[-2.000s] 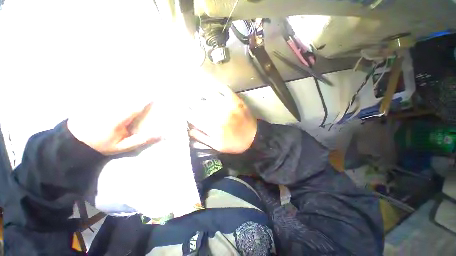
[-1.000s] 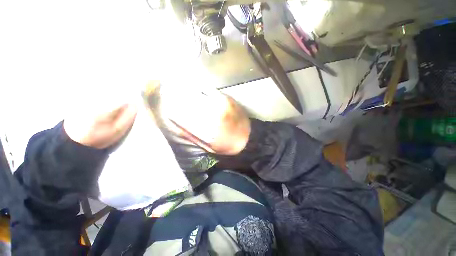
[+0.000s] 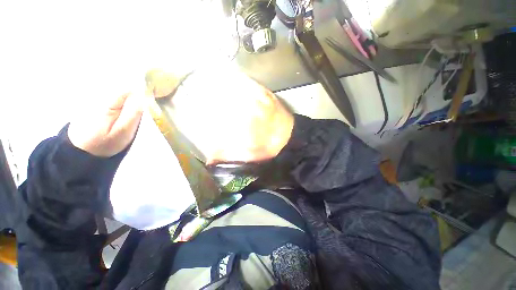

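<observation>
A white cloth (image 3: 150, 181) hangs from my hands over my lap, washed out by glare at its top. A patterned strip (image 3: 189, 167) in yellow, brown and green runs along its right edge, with more green print near my lap. My left hand (image 3: 110, 127) holds the cloth from the left; its fingertips are lost in glare. My right hand (image 3: 240, 119) is bent over the cloth's upper edge, fingers meeting the patterned strip. Its back is overexposed.
Long dark shears (image 3: 325, 65) and pink-handled snips (image 3: 360, 38) lie on the machine table behind my right hand. A dark machine part with a metal knob (image 3: 259, 39) stands left of them. A green container (image 3: 491, 149) is at the far right. Glare hides the upper left.
The cloth has been opened at its right edge, so more of the patterned strip shows. My left hand has moved slightly left and up. My right hand's fingers have shifted up and left.
</observation>
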